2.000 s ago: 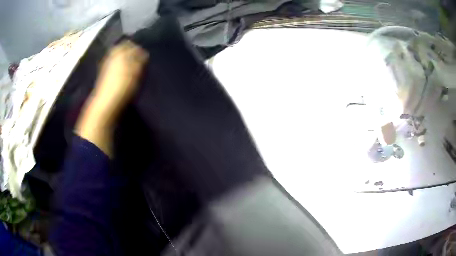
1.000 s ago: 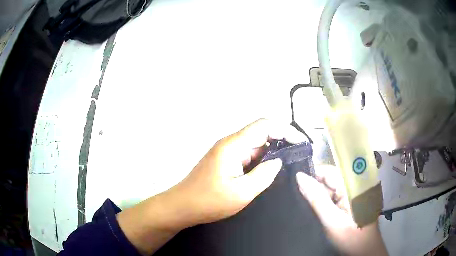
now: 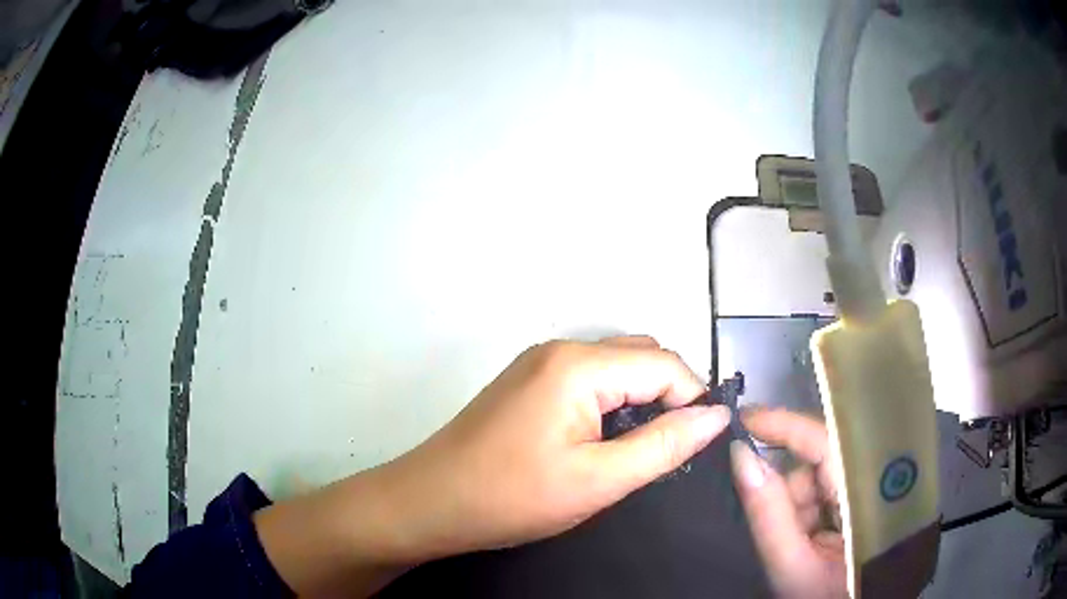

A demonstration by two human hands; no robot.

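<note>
A dark cloth panel (image 3: 620, 538) lies at the bottom centre, its top edge bunched at my fingertips. My left hand (image 3: 573, 433) pinches that edge between thumb and forefinger. My right hand (image 3: 790, 486) holds the same edge from the right, its thumb and forefinger close to my left fingertips; the lamp hides part of it. The cream machine lamp (image 3: 878, 433) hangs on a white flexible neck over my right hand. The cream sewing machine head (image 3: 983, 234) is at the right. The needle is hidden behind the lamp.
The metal slide plate (image 3: 766, 351) is set in the white table (image 3: 445, 234) just beyond my fingertips. A dark strip (image 3: 193, 339) runs down the table's left side. Black cloth (image 3: 222, 41) lies at the far left edge. Bent metal parts (image 3: 1006, 456) show at the lower right.
My head view has turned from the heaped cloth to the machine. Over the last second both hands moved slightly right and down, pinching the folded edge closer together. The purplish cloth strip is no longer visible.
</note>
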